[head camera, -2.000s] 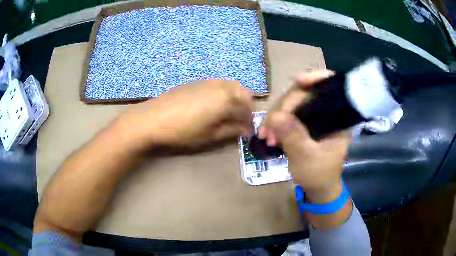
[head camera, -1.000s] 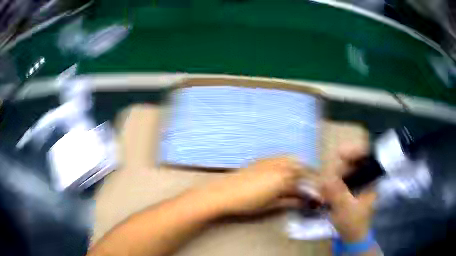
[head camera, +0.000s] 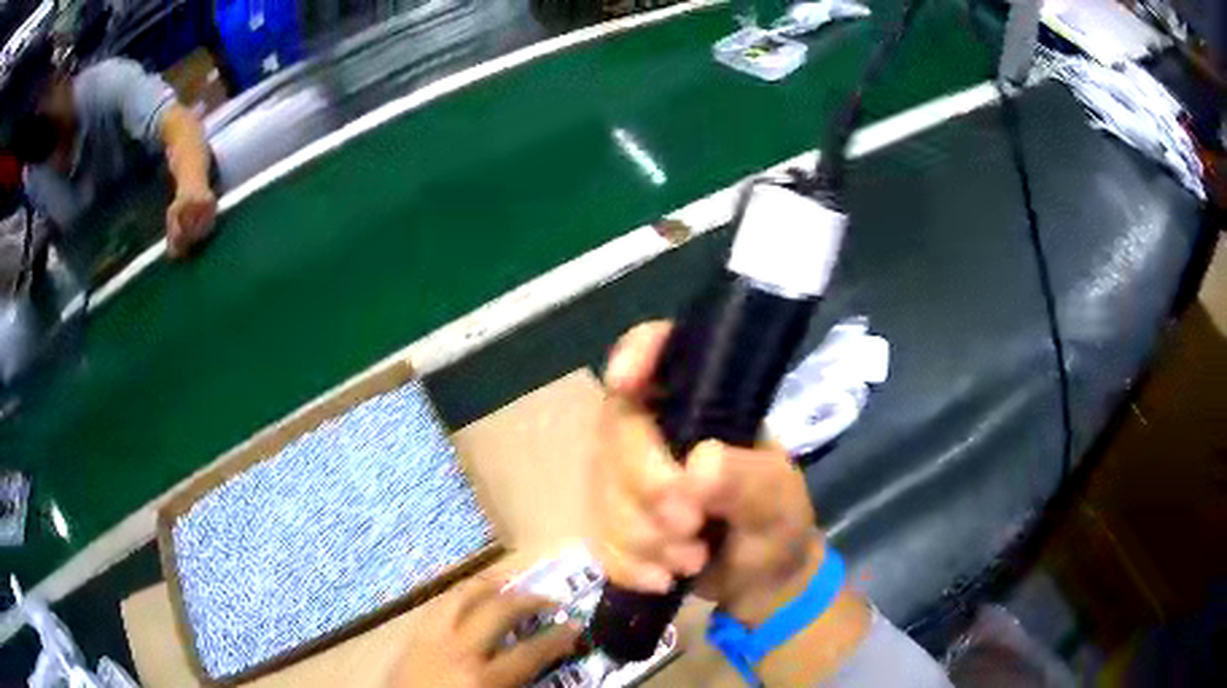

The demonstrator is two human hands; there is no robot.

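My right hand (head camera: 713, 497) is closed around the thick black electric screwdriver (head camera: 737, 343), which has a white label and a blurred lower end over the open socket housing. The white socket housing (head camera: 572, 578) lies on the cardboard mat, largely covered by the hand and tool; dark parts show inside. My left hand (head camera: 485, 638), blurred and cut off by the bottom edge, has its fingers on the housing's left side. The screwdriver bit is hidden. The screw tray (head camera: 171, 571), full of tiny silvery-blue screws, lies left of the housing.
A white cord bundle (head camera: 834, 383) lies right of the screwdriver on the dark bench (head camera: 928, 316). The green conveyor (head camera: 404, 229) runs beyond a pale rail, carrying a clear-and-white item (head camera: 760, 51). A black cable (head camera: 1036, 242) hangs at right. Another person's arm (head camera: 186, 155) is at upper left.
The view has swung right and tilted, so the tray appears lower left. The screwdriver now stands steeper in my right hand. My left hand appears lower, with its fingers at the housing.
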